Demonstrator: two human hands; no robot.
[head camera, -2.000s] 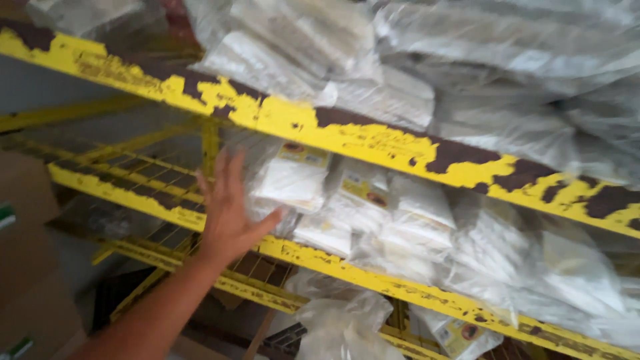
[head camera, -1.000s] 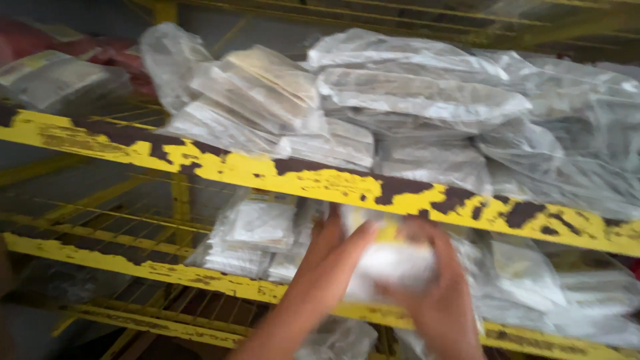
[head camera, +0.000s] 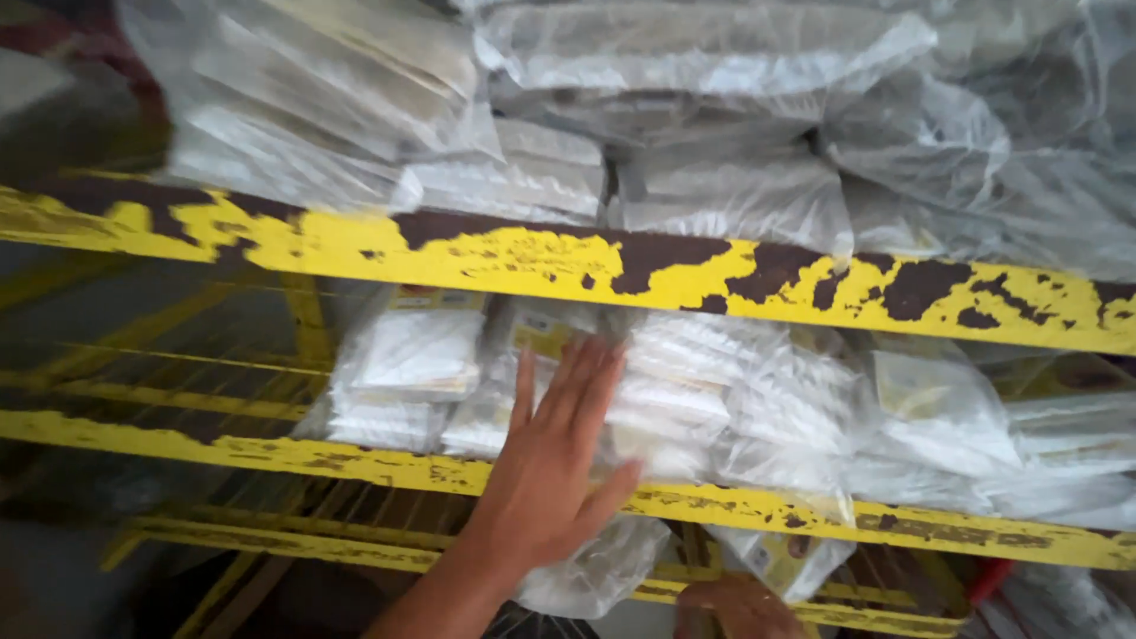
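My left hand (head camera: 564, 453) lies with spread fingers against plastic-wrapped packets (head camera: 541, 342) with yellow labels, stacked on the middle shelf. Its thumb points right, near another stack of white packets (head camera: 674, 399). My right hand (head camera: 737, 608) shows only partly at the bottom edge, lower down and to the right; its fingers look curled, and whether it holds anything is hidden. Just above it a clear bag with a yellow label (head camera: 785, 564) hangs below the shelf edge. To the left of my left hand stands another stack of bagged packets (head camera: 413, 355).
A yellow shelf beam (head camera: 515, 266) with chipped paint crosses above my hands, and a lower beam (head camera: 355, 466) runs behind my left wrist. Large clear bags (head camera: 701, 53) fill the upper shelf. A crumpled plastic bag (head camera: 603, 568) is below, beside my left forearm.
One second ago both hands were together around a white packet at the middle shelf. Now they are apart: my left hand rests on the packets and my right hand is lower, at the frame's bottom.
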